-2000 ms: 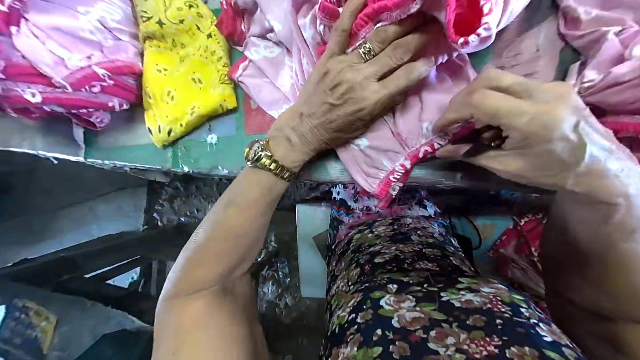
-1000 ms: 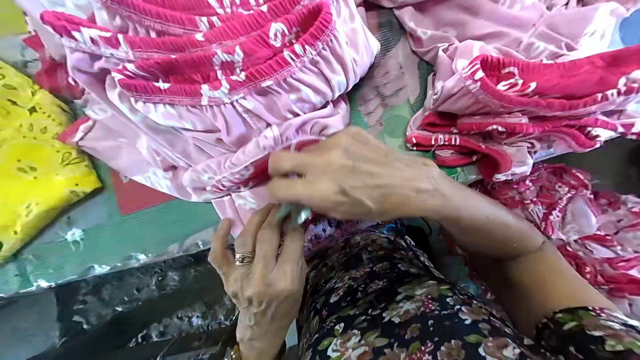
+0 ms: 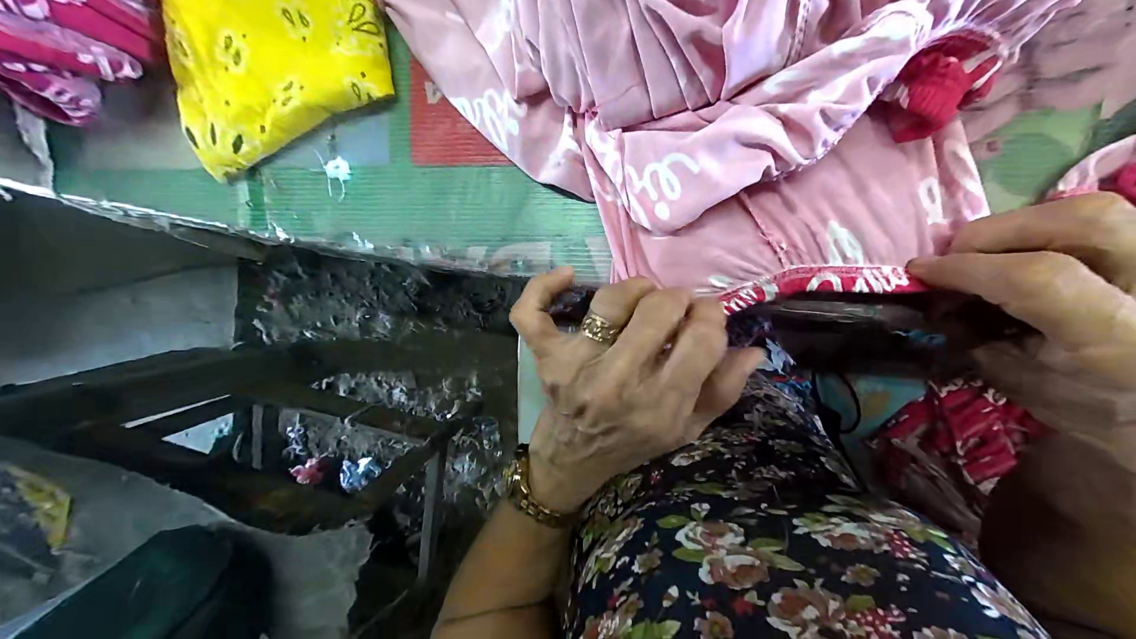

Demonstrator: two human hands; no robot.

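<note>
A pink garment [image 3: 674, 71] with white lettering lies across the table, its lower end at the front edge. Along that end runs a narrow red band [image 3: 825, 280] with white print. My right hand [image 3: 1056, 275] pinches the band's right end between thumb and finger. At the band's left end is my left hand [image 3: 621, 364], wearing a ring, with its fingers curled at the table edge; its fingertips are hidden, so its hold cannot be told. A bunched red cuff [image 3: 941, 89] shows at the garment's upper right.
A yellow patterned cloth [image 3: 275, 71] lies left of the garment, and a pink and red cloth pile [image 3: 71, 53] at the far left. The table's green covering [image 3: 461, 213] ends in a ragged front edge. Red printed fabric [image 3: 967, 435] is below the edge at right.
The hands, close together one second ago, are now apart, one at each end of the red band. The gathered red waistband seen then is out of view. The view has shifted.
</note>
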